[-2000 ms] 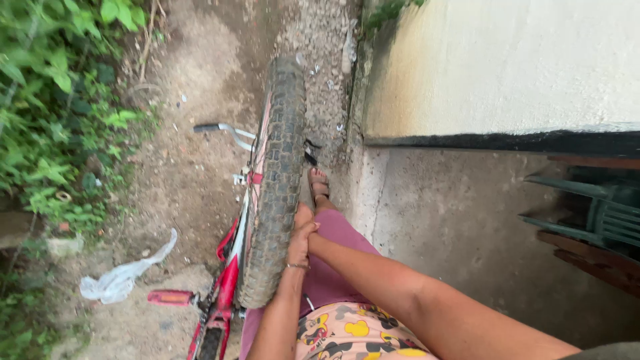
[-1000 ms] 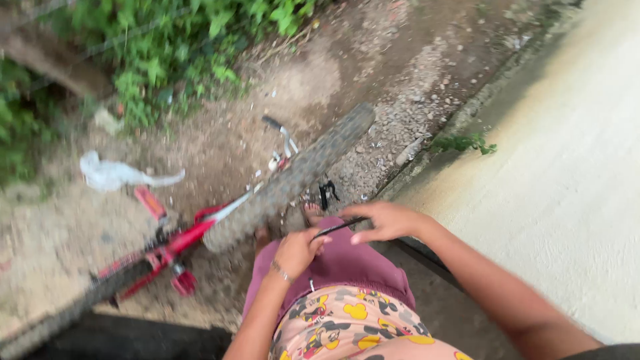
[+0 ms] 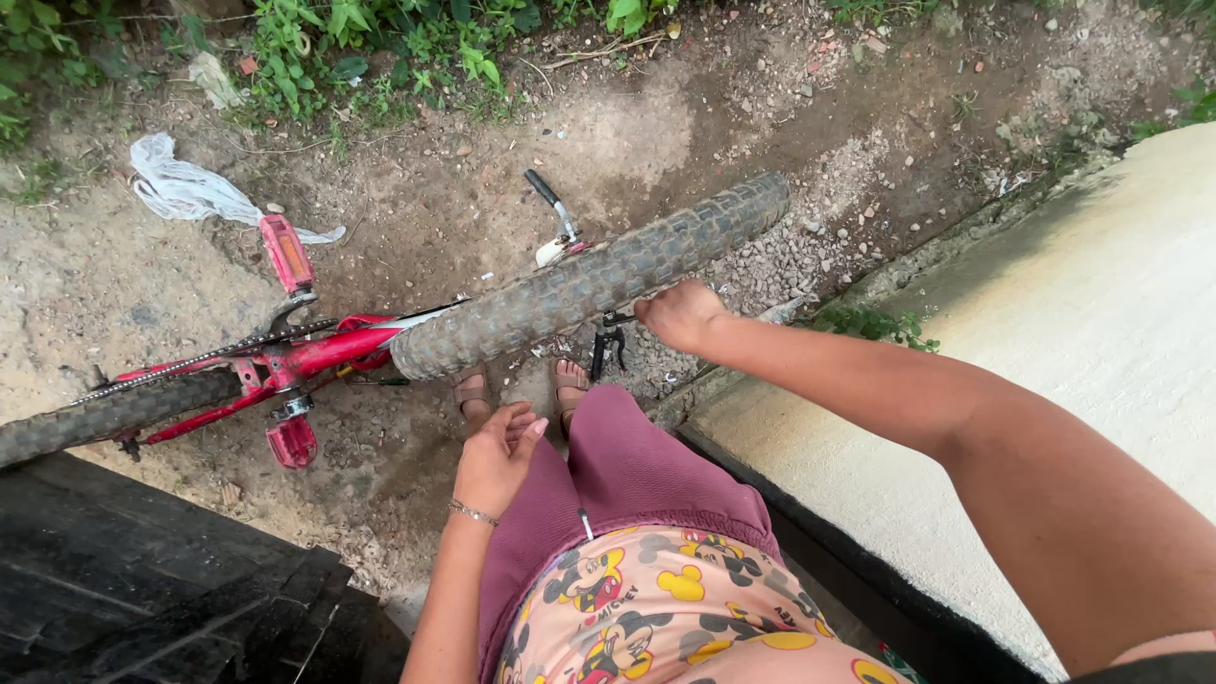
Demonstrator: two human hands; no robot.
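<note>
A red bicycle [image 3: 323, 356] stands upside down on the dirt, its pedals and chain facing up. Its knobby, muddy front tire [image 3: 589, 275] runs across the middle of the view. My right hand [image 3: 682, 315] is at the near side of the front wheel, fingers curled around a dark, thin tool whose end shows at the fingertips. Over my lap, my left hand [image 3: 496, 461] is held with fingers apart and nothing in it. One handlebar grip [image 3: 541, 187] shows beyond the tire, and a black brake lever [image 3: 608, 350] lies on the near side.
A pale plastic bag [image 3: 185, 185] lies on the ground near the red pedal [image 3: 287, 254]. Green plants [image 3: 361, 47] line the far edge. At right is a white wall [image 3: 997, 380] with a concrete base. Dark wooden boards [image 3: 142, 579] fill the lower left.
My hands, close together around a thin dark tool one second ago, have come apart. My right hand has moved to the front wheel with it. The view has turned considerably.
</note>
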